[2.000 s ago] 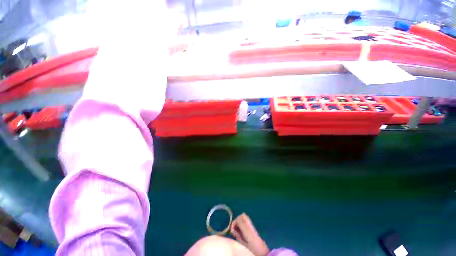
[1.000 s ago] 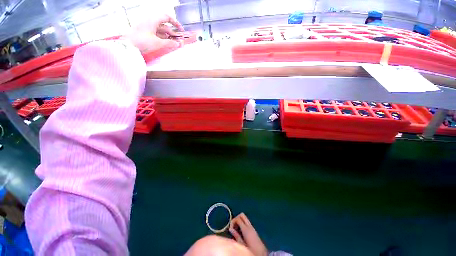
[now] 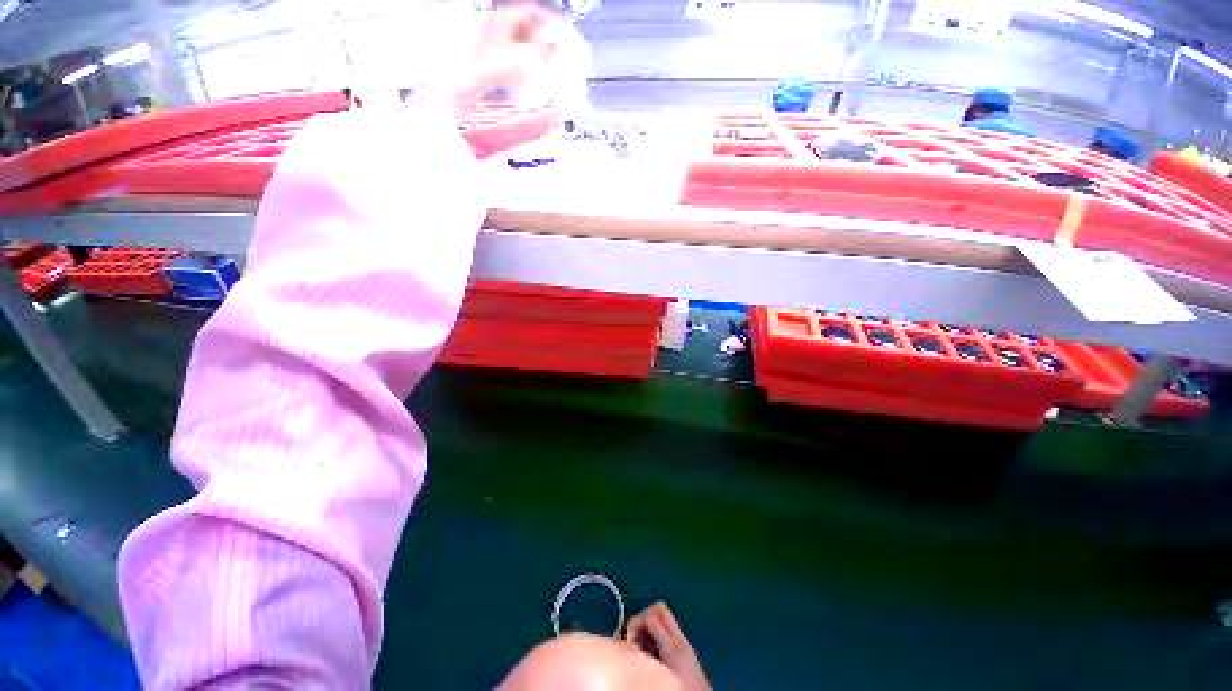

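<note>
My left arm, in a pink striped sleeve, reaches up the left side over the raised shelf. My left hand is blurred and overexposed at the top; its fingers and any held thing are unclear. A small dark item lies on the shelf below it. My right hand is low at bottom centre, partly cut off, with its fingers against the right side of a thin pale ring, possibly a tape roll. The hand appears to hold it. A rounded skin-coloured shape hides the ring's lower part.
Red compartment trays stand on the shelf, right and left. A white paper hangs over its metal edge. Below are stacked red trays and a tray stack with black round units on the green bench. Blue-capped people are beyond.
My left hand is higher in the picture and blurrier. The view has shifted, so the shelf's right side and trays sit lower. The dark box at lower right has left view. The ring remains at my right hand.
</note>
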